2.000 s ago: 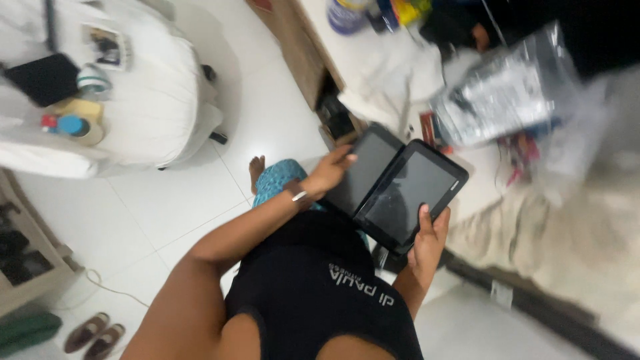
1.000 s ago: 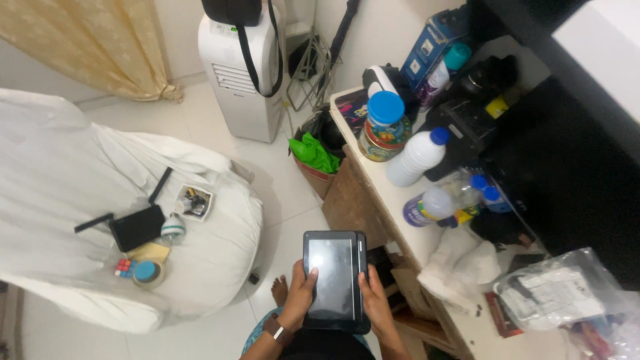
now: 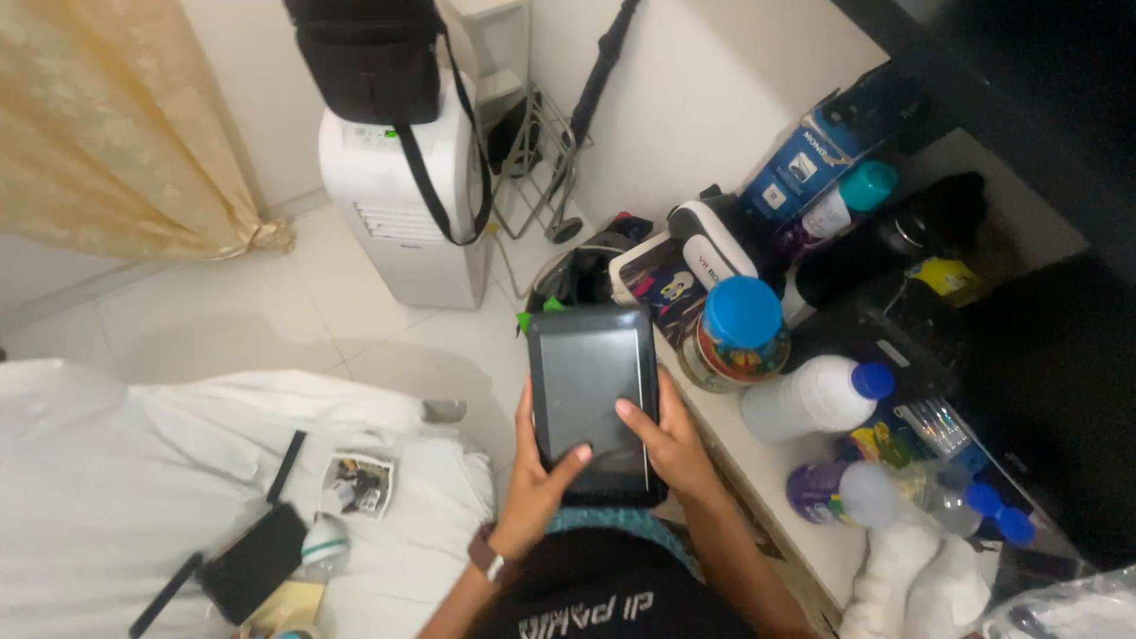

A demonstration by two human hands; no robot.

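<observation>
A black tablet [image 3: 590, 390] with a dark screen lies across both hands in front of my torso, and a second dark edge behind it suggests another tablet stacked under it. My left hand [image 3: 534, 493], with a brown band at the wrist, grips the lower left edge, its thumb on the screen's lower part. On the right edge is my right hand [image 3: 670, 439], its thumb resting on the screen higher up. The fingers of both hands are partly hidden behind the tablet.
To the right, a white desk [image 3: 799, 555] holds a blue-lidded jar [image 3: 741, 333], a white bottle [image 3: 812, 398] and a VR headset [image 3: 714, 244]. A portable air conditioner [image 3: 408, 200] stands ahead, under a black bag [image 3: 373, 62]. White cloth [image 3: 417, 532] with a black router [image 3: 255, 561] lies left.
Two seconds ago two tablets were side by side in my hands; now they appear stacked, gripped at both edges. The view has swung widely toward the air conditioner.
</observation>
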